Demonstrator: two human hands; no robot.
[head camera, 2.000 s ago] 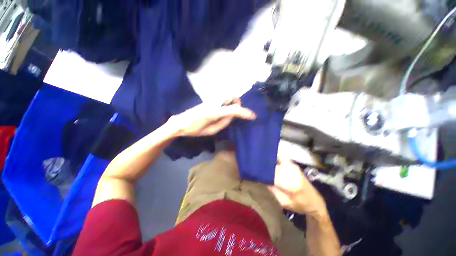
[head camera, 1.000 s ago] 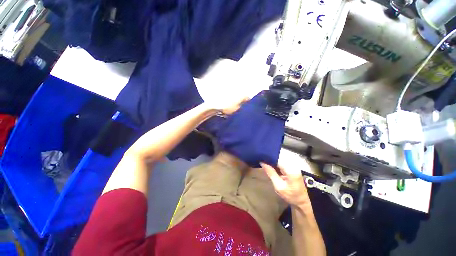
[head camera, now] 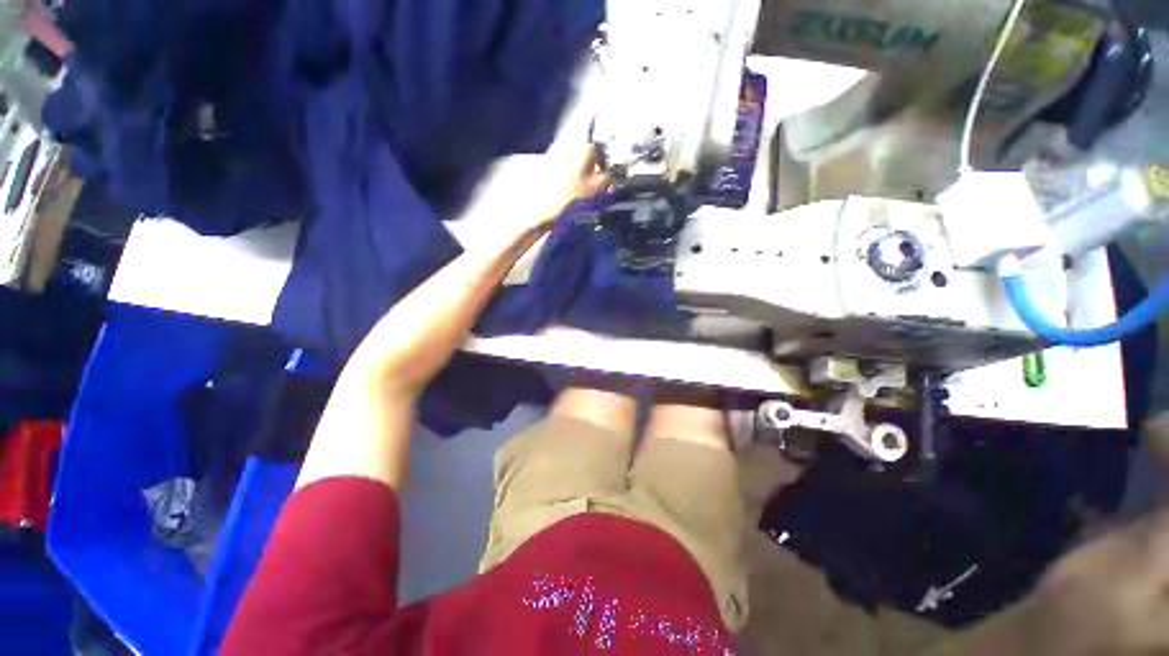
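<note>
The navy garment [head camera: 583, 276] lies bunched at the needle area [head camera: 647, 218] of the off-white sewing machine [head camera: 795, 263]; its sleeve or leg end reaches the dark presser cluster. My left hand [head camera: 580, 180] is just left of the needle area, fingers on the cloth and partly hidden by the machine head. A blurred skin-toned shape at the lower right edge seems to be my right hand or forearm [head camera: 1122, 577]; its fingers cannot be made out.
A large navy heap [head camera: 423, 103] lies left of the machine. A blue bin [head camera: 109, 449] stands at left. A lever linkage [head camera: 840, 423] sticks out at the table's front edge. Dark cloth [head camera: 923, 538] lies low at right. A phone [head camera: 741, 141] is behind the needle area. A blue hose [head camera: 1077, 336] curves at right.
My right hand has let go of the cloth's lower edge and moved far right. The cloth no longer hangs over my lap but bunches by the needle. My left hand has moved up beside the machine head.
</note>
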